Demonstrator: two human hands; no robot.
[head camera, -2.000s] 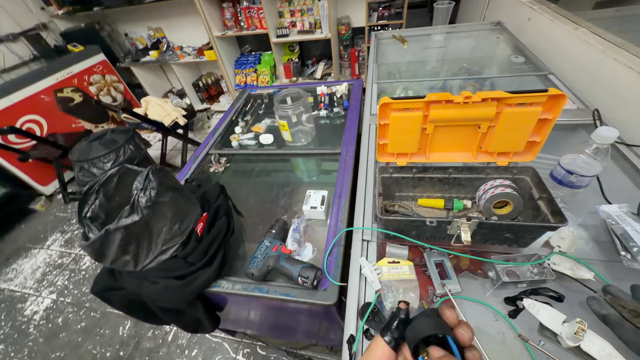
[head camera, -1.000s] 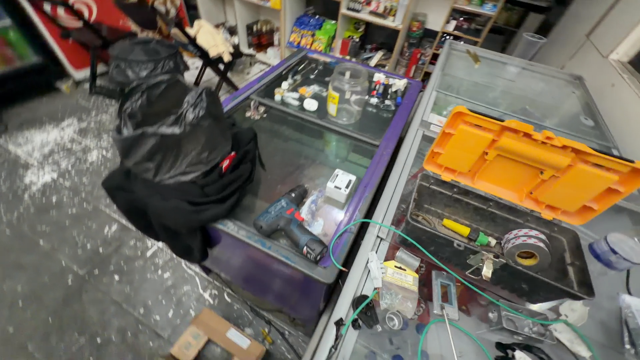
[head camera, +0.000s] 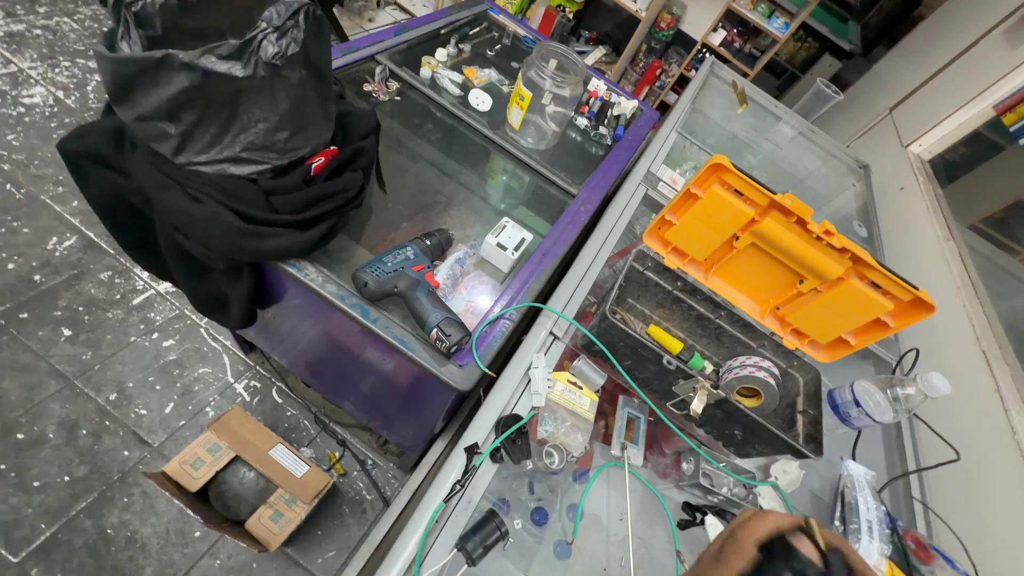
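Note:
At the bottom edge, what appears to be my left hand (head camera: 744, 544) is partly in view, its fingers around a black object (head camera: 788, 558); a thin brass-coloured piece shows beside it. My right hand cannot be made out. Beyond the hand, a green wire (head camera: 620, 372) loops over the glass counter, near a metal wall box (head camera: 708, 480). A screwdriver with a long pale shaft (head camera: 628, 508) lies left of the hand. A black cylindrical part (head camera: 482, 538) with white leads lies further left. The black toolbox (head camera: 788, 412), orange lid (head camera: 788, 256) raised, holds tape rolls (head camera: 750, 382) and a yellow-green tool (head camera: 676, 344).
A cordless drill (head camera: 412, 288) and a white box (head camera: 506, 244) lie on the purple-edged case (head camera: 560, 232). Black cloth (head camera: 216, 216) and a black bag (head camera: 232, 104) hang over its left side. An open carton (head camera: 240, 480) sits on the floor; a bottle (head camera: 880, 400) lies right.
The view has swung left and down. The hand, seen earlier at the bottom centre with a black object, now shows at the lower right. The floor carton has come into view.

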